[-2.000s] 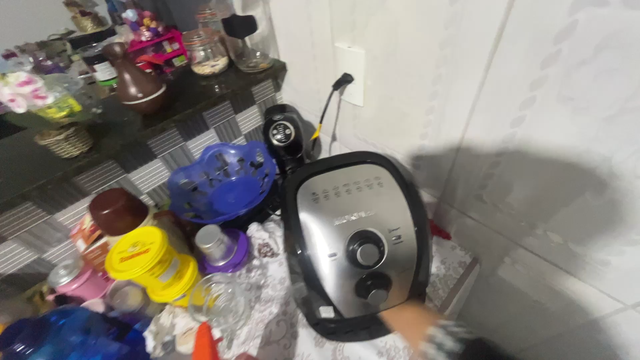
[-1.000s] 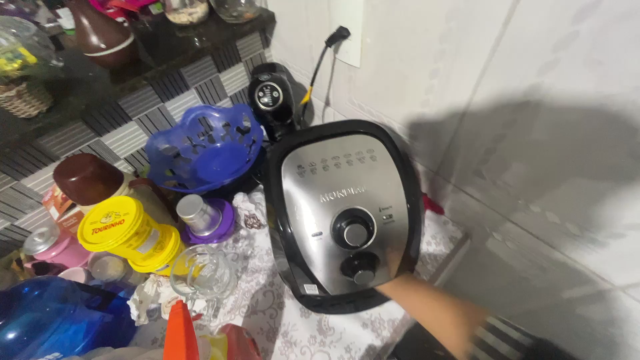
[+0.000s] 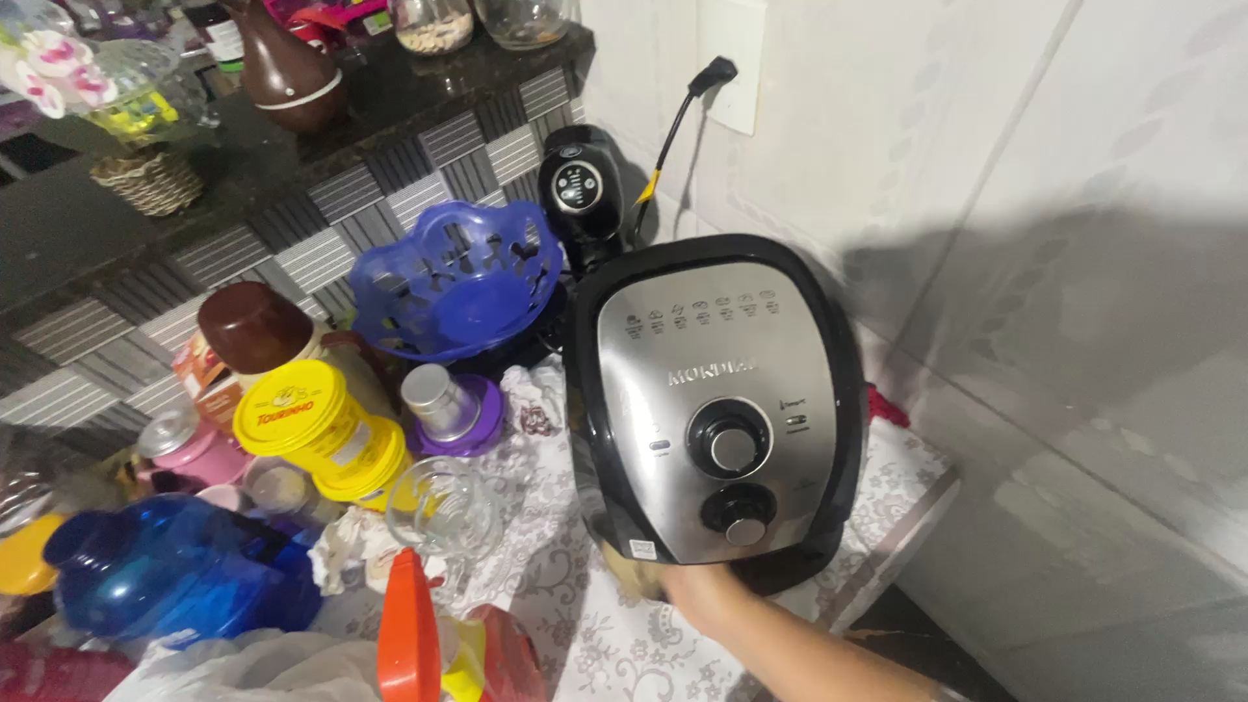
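Observation:
A Mondial air fryer (image 3: 721,390) with a black rim and brushed metal top stands on a patterned tablecloth (image 3: 624,634). On its top are two round knobs, the upper knob (image 3: 733,448) and the lower knob (image 3: 746,529). My right hand (image 3: 697,590) is at the fryer's lower front edge; its fingers are hidden beneath that edge, so its grip does not show. Something yellowish shows under the front edge beside the hand. My left hand is out of view.
Left of the fryer are a blue plastic basket (image 3: 468,302), stacked yellow tubs (image 3: 292,409), a glass cup (image 3: 444,507), a blue jug (image 3: 185,575) and a spray bottle with an orange head (image 3: 409,624). A plugged-in cord (image 3: 673,136) hangs behind; a tiled wall (image 3: 1072,292) stands right.
My right hand has moved from the fryer's lower right side to the left along its front edge, and its fingers have gone out of sight underneath.

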